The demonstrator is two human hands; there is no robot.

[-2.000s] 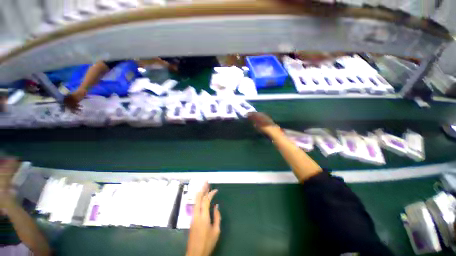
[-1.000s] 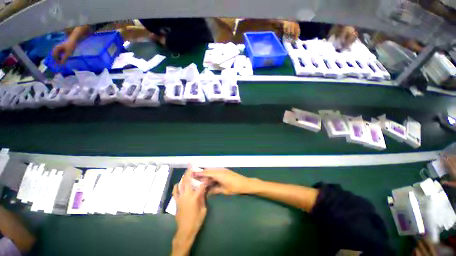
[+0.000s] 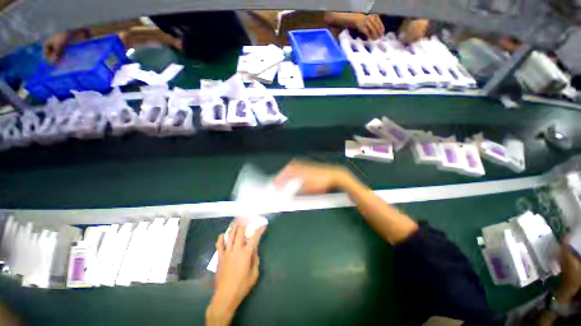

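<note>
My left hand point(image 3: 237, 264) is shut on a white retail box point(image 3: 256, 224) on the near green ledge. My right hand point(image 3: 313, 177), blurred, holds a bagged product point(image 3: 260, 188) over the pale rail, just above the box. The bag looks translucent white with its loose top pointing up and left; its contents are too blurred to tell. Standing boxes point(image 3: 130, 253) are packed in a row left of my left hand, one showing a purple face. More bagged products point(image 3: 215, 113) stand in a row across the belt at upper left.
Loose retail boxes point(image 3: 450, 156) lie on the conveyor belt point(image 3: 159, 172) at right. A neighbour's box stack point(image 3: 519, 251) and another person's hand are at far right. Across the belt are a small blue bin point(image 3: 316, 53), a blue crate point(image 3: 79, 65), a white product tray point(image 3: 408, 63) and people's hands.
My right hand went from beside my left hand to above the rail and now holds a bagged product. One bag has left the row's right end. More loose boxes overlap on the belt. The view has shifted.
</note>
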